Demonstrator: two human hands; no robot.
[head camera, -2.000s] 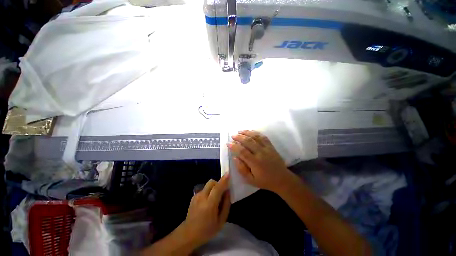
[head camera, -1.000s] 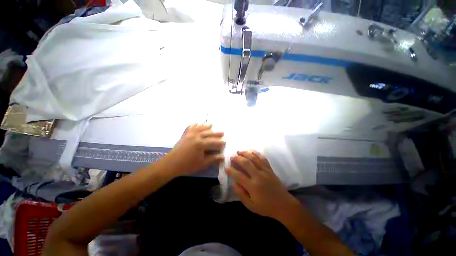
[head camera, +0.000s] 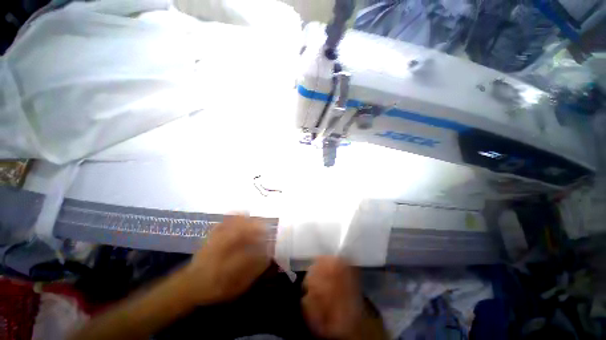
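Note:
A white garment panel (head camera: 369, 232) lies over the table's front edge below the needle area, its upper part lost in the lamp's glare. A narrow white band (head camera: 284, 239) runs along its left edge, its lower end hanging past the table edge. My left hand (head camera: 236, 255) is blurred, fingers curled, just left of the band; whether it holds anything cannot be told. My right hand (head camera: 331, 292) is blurred at the panel's lower edge, fingers bent against the cloth; its grip is unclear. The white sewing machine (head camera: 412, 136) with blue stripe stands behind, its presser foot area overexposed.
A large heap of white pieces (head camera: 86, 86) lies on the table's left. A white strip (head camera: 56, 199) hangs over the grey front edge (head camera: 153, 226). A dark thread scrap (head camera: 266, 188) lies left of the panel. A red basket (head camera: 18, 309) is at lower left. Cloth lies below right.
The view has shifted, and the machine sits lower. My left hand has moved down off the tabletop to the front edge, fingers now curled. My right hand has moved down to the panel's lower edge.

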